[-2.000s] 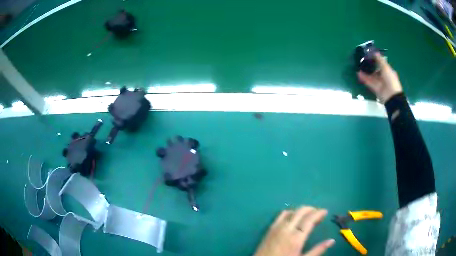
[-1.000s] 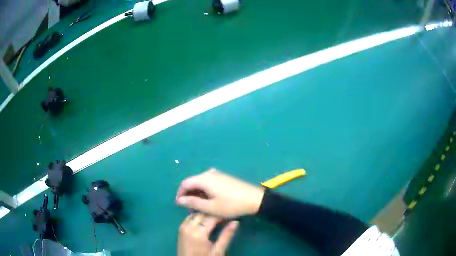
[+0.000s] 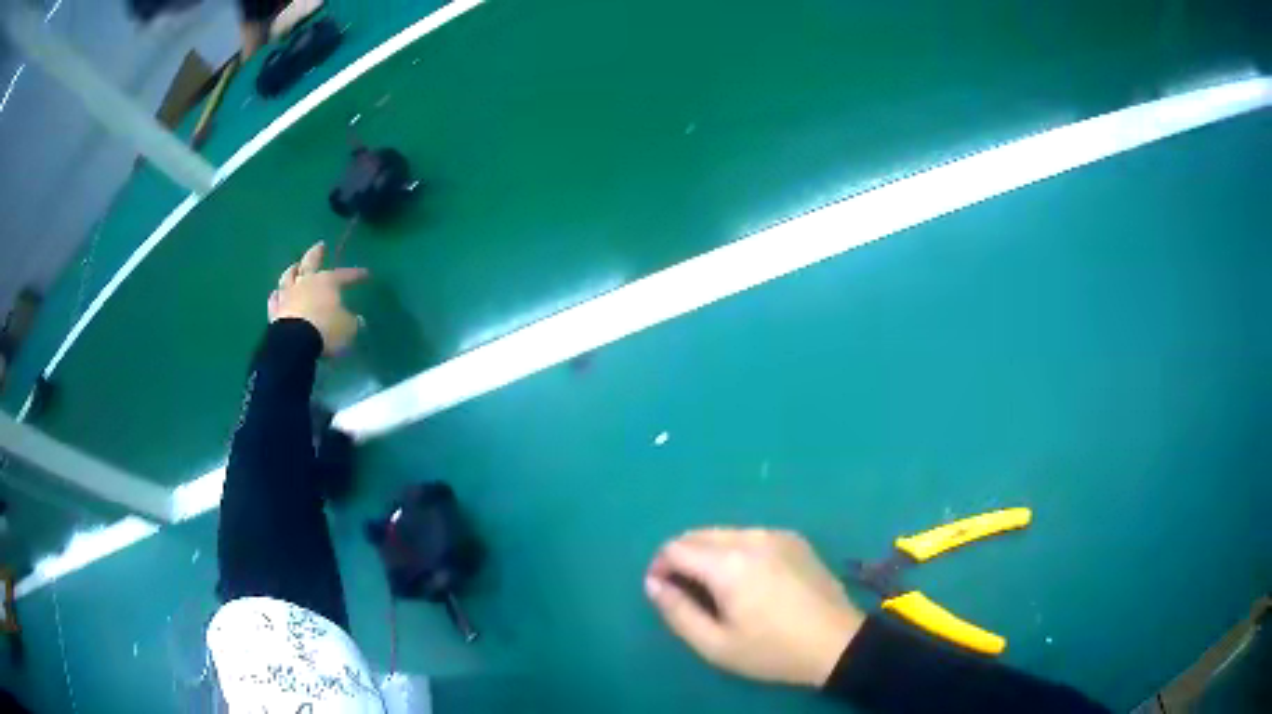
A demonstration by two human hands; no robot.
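My left hand (image 3: 318,303) is over the far green belt with fingers spread, empty, just below a black housing (image 3: 373,181) with a thin lead. My right hand (image 3: 760,603) is loosely curled above the near bench, thumb near the fingertips; nothing shows in it. Cutters (image 3: 882,572) with yellow handles lie open beside it, jaws towards the hand. Another black housing (image 3: 426,541) lies on the near bench, its tube pointing down right. A further dark housing (image 3: 332,458) is partly hidden by my left sleeve.
A white rail (image 3: 781,251) runs diagonally between bench and belt. A grey band piece (image 3: 407,693) shows at the bottom edge, mostly cut off. A dark object (image 3: 297,56) lies beyond the belt's far edge. Part of a person's hand (image 3: 293,17) shows at the top left.
My left hand has moved from beside my right hand to the far belt at upper left. The view has shifted left, and the cutters are fully uncovered.
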